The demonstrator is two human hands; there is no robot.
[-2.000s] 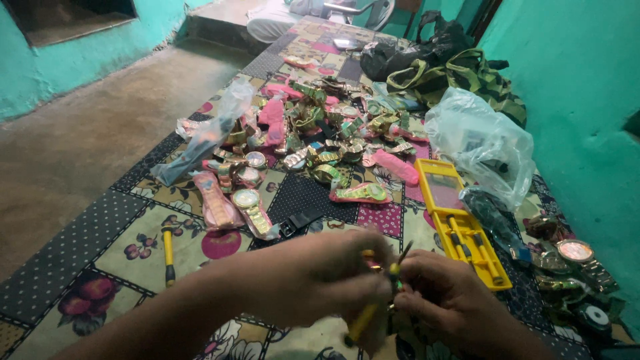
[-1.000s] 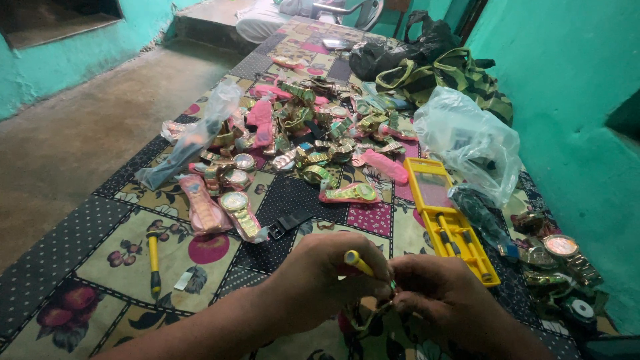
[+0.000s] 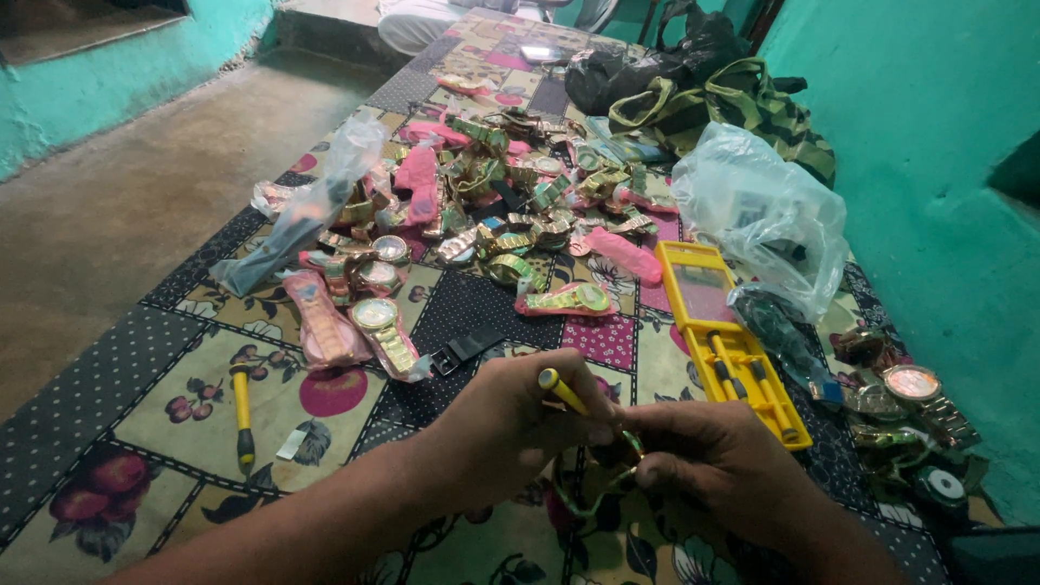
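Note:
My left hand (image 3: 528,414) is closed around a small yellow-handled screwdriver (image 3: 562,392), its handle end tilted up and its tip hidden by the fingers. Close against it, my right hand (image 3: 715,463) pinches a wristwatch (image 3: 597,496) whose band loops below the fingers; the watch face is mostly hidden. A second yellow and black screwdriver (image 3: 243,418) lies on the tablecloth at the left, with a small pale slip (image 3: 292,444) to its right. Beyond my right hand is an open yellow screwdriver case (image 3: 697,321) holding several small drivers. A black strap with a buckle (image 3: 467,349) lies beyond my left hand.
Many metal wristwatches (image 3: 512,244), some in pink wrapping, are heaped mid-table. Clear plastic bags (image 3: 756,211) flank the heap; a black bag (image 3: 626,77) and a camouflage bag (image 3: 756,114) lie behind. More watches (image 3: 910,382) lie along the right edge. A turquoise wall (image 3: 918,211) borders the right side.
Two seconds ago the hands were blurred, with the yellow handle low between them; now it points up above my left fingers. The pale slip shows beside the loose screwdriver, where my arm was nearer before.

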